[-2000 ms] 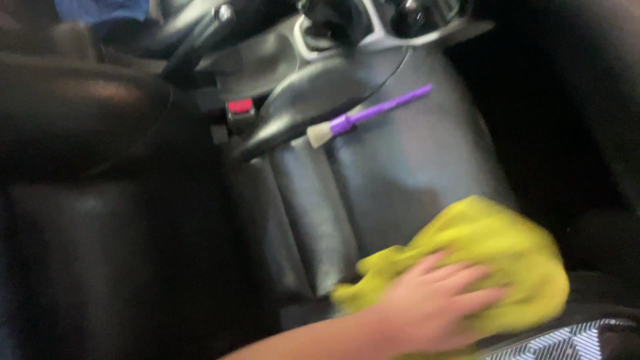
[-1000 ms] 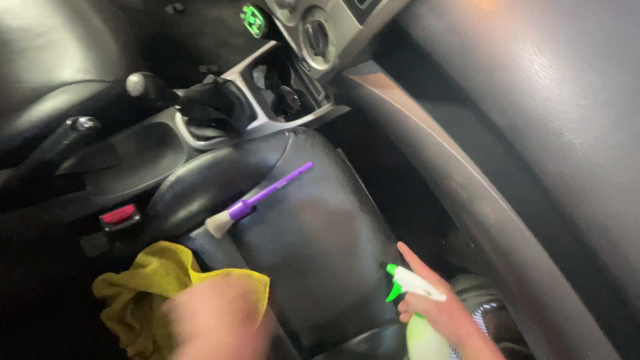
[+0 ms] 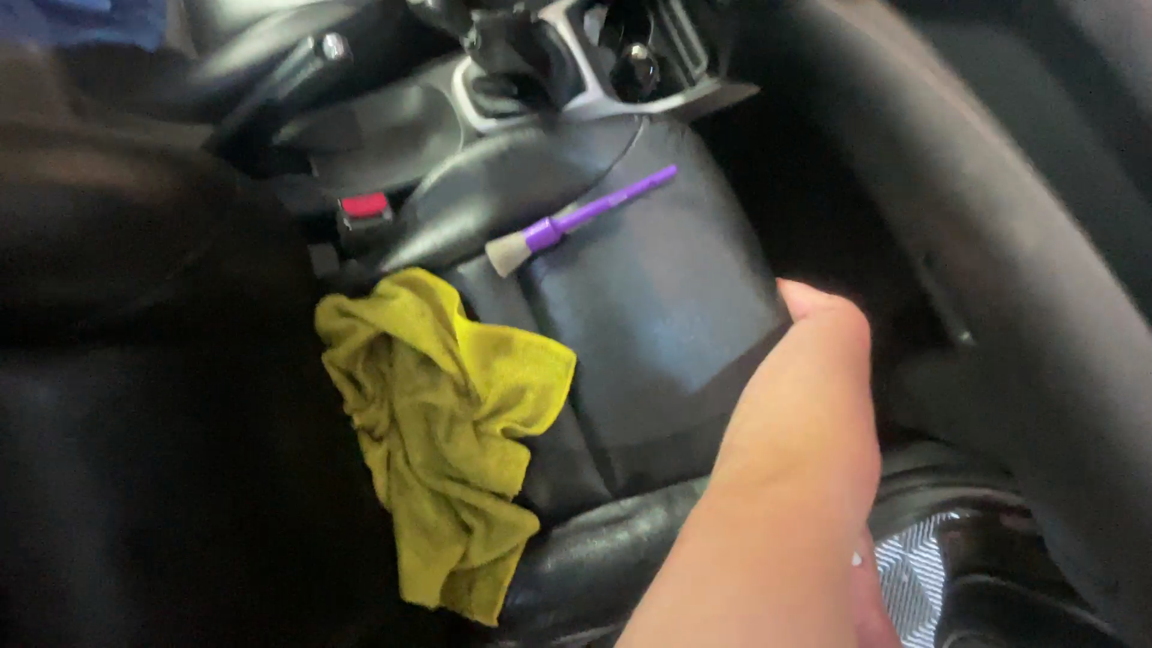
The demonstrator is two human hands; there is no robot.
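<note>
My left hand [image 3: 823, 310], at the end of a bare forearm, is by the right side edge of the black leather seat cushion [image 3: 666, 360]; its fingers are mostly hidden. Behind that forearm, low at the right, shows a small part of my right hand [image 3: 873, 598], with a small white spot beside it; what it holds is hidden. A crumpled yellow-green cloth [image 3: 450, 423] lies untouched over the cushion's left part. Above it, a purple-handled detailing brush [image 3: 585, 216] with pale bristles lies diagonally on the cushion.
A red seat belt buckle button [image 3: 364, 206] stands left of the cushion. Behind are the handbrake lever [image 3: 288, 85], gear shifter surround [image 3: 513, 81] and centre console. The door panel [image 3: 990, 207] runs along the right. A patterned metallic surface [image 3: 913, 558] shows at lower right.
My left hand has let go of the cloth and moved right, to the cushion's side edge. The green-and-white spray bottle, in my right hand one second ago, is out of sight. The brush remains on the cushion.
</note>
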